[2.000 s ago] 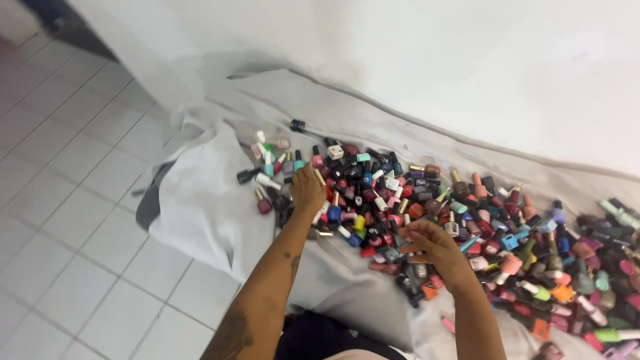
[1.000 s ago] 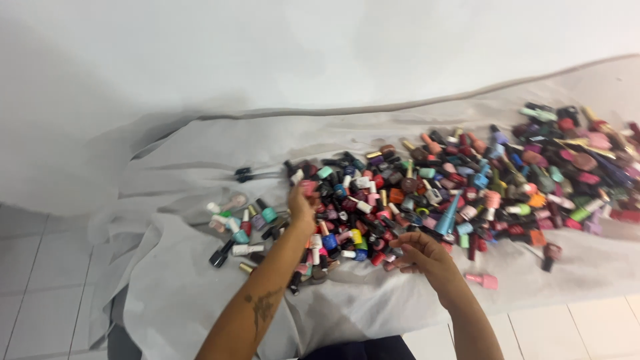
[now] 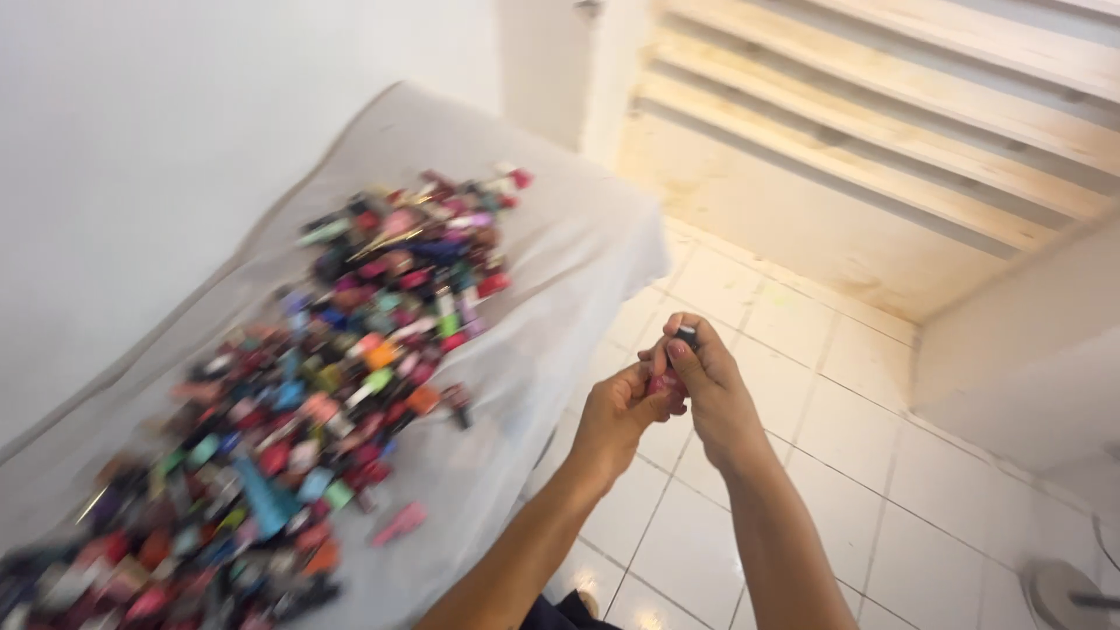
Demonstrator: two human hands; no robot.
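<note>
A small pinkish-red nail polish bottle with a dark cap is between my two hands, over the tiled floor beside the table. My left hand grips the body of the bottle. The fingers of my right hand are closed on its dark cap; whether the cap is screwed on cannot be told. To the left, a large heap of nail polish bottles in many colours lies on a cloth-covered table, blurred. A pink bottle lies apart from the heap near the table's front edge.
A white wall runs behind the table. Past its far end stands a pale slatted structure. White floor tiles lie below my hands. At the lower right is a round grey base.
The view has swung far to the right. My hands, which were over the heap, are now together beyond the table's edge, with a nail polish bottle between them.
</note>
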